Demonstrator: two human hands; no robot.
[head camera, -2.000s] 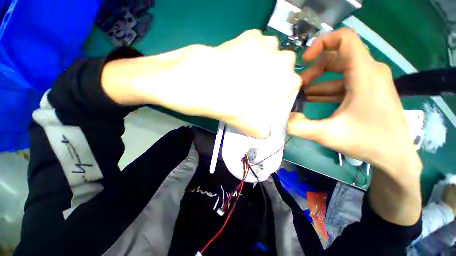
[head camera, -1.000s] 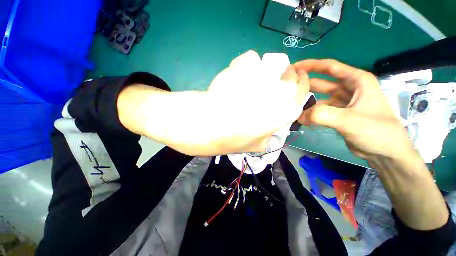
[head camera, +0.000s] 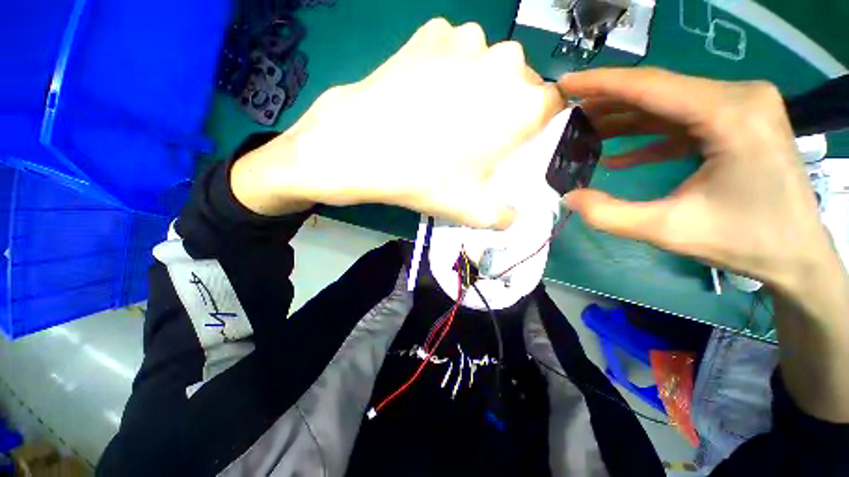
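Note:
A white camera housing (head camera: 507, 256) is in front of my body, its open side showing wires. Red and black lead wires (head camera: 445, 328) hang from it over my clothes. A black front cover plate (head camera: 573, 154) sits at the housing's right end. My left hand (head camera: 437, 130) grips the housing from above and hides much of it. My right hand (head camera: 698, 168) is at the cover plate, fingertips at its upper corner and thumb at its lower edge. A white rod (head camera: 420, 253) stands at the housing's left side.
Blue bins (head camera: 140, 102) are at the left, with loose black plates (head camera: 263, 88) beside them. The screw feeder (head camera: 596, 23) is at the top. Pale gasket loops (head camera: 726, 39) lie at the upper right. White parts (head camera: 828, 186) are at the right edge. A blue stool (head camera: 619, 349) is below the bench.
The housing has tilted so that the cover plate and the wired opening show more. My right hand has shifted right and up. The blue bins take up more of the view.

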